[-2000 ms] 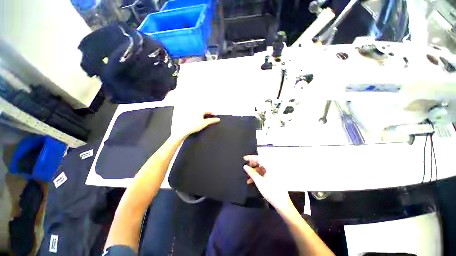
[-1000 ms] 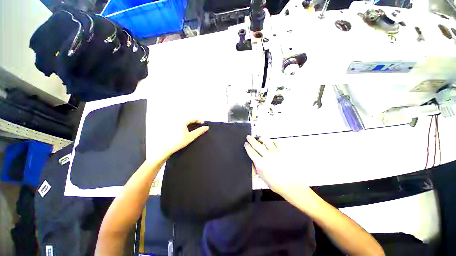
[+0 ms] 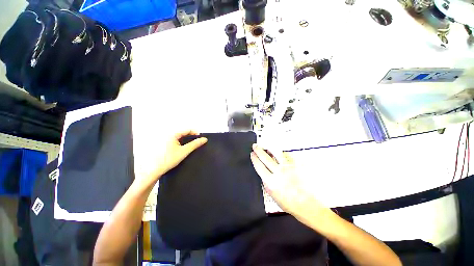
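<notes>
A black fabric panel (image 3: pixel 210 192) with rounded corners lies in front of me, its near end hanging past the table's front edge. Its far right corner is just below the presser foot area (image 3: pixel 254 122) of the white sewing machine (image 3: pixel 332 47). My left hand (image 3: pixel 176 153) rests on the panel's upper left edge, thumb on top, other fingers partly hidden. My right hand (image 3: pixel 273 169) lies along its upper right edge, fingertips on the fabric. Whether the needle is in the fabric cannot be seen.
Another black panel (image 3: pixel 96 161) lies on a white sheet at the left. A black pile with zippers (image 3: pixel 67 57) is behind it. A purple-handled tool (image 3: pixel 372 119) and a small dark tool (image 3: pixel 334 105) lie under the machine arm. A blue bin (image 3: pixel 130 11) is at the back.
The panel has moved forward to the machine's needle area and the view has come closer. My right hand has shifted from the panel's lower right edge up to near its far right corner.
</notes>
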